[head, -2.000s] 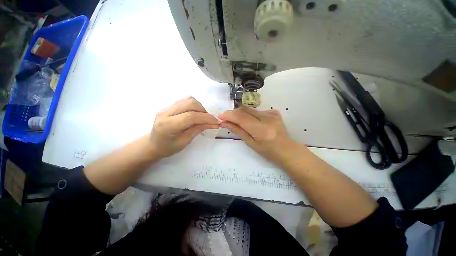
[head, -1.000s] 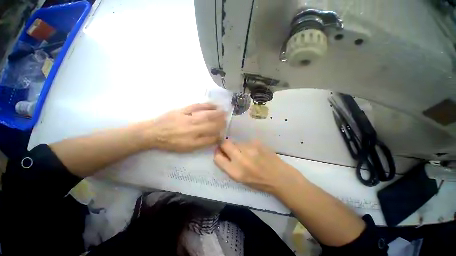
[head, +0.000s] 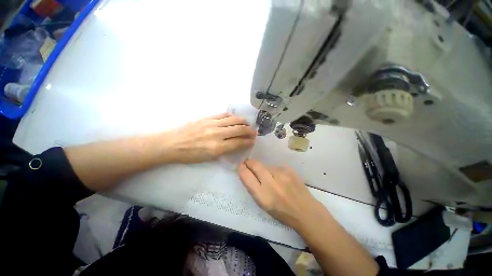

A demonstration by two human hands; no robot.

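Note:
A thin sheer white fabric piece point(head: 235, 157) lies on the white table by the presser foot point(head: 264, 123) and is hard to see against the table. My left hand point(head: 221, 139) lies flat on the fabric, palm down, with its fingertips just left of the foot. My right hand point(head: 274, 190) is nearer the table's front edge, its thumb and index finger pinching the fabric's near edge. The sewing machine's off-white head point(head: 302, 59) stands above and right of my hands. A small cream knob point(head: 298, 143) sits right of the foot.
Black-handled shears point(head: 389, 194) lie right of the needle, with a slim dark tool beside them. A dark flat pad point(head: 421, 237) lies at the table's right end. A blue tray point(head: 40, 81) holds clear bags at the far left. Ruler marks run along the front edge.
My hands first met fingertip to fingertip below the foot; then the left flattened onto the fabric and the right moved nearer the front edge. The view has shifted, placing the machine head further right.

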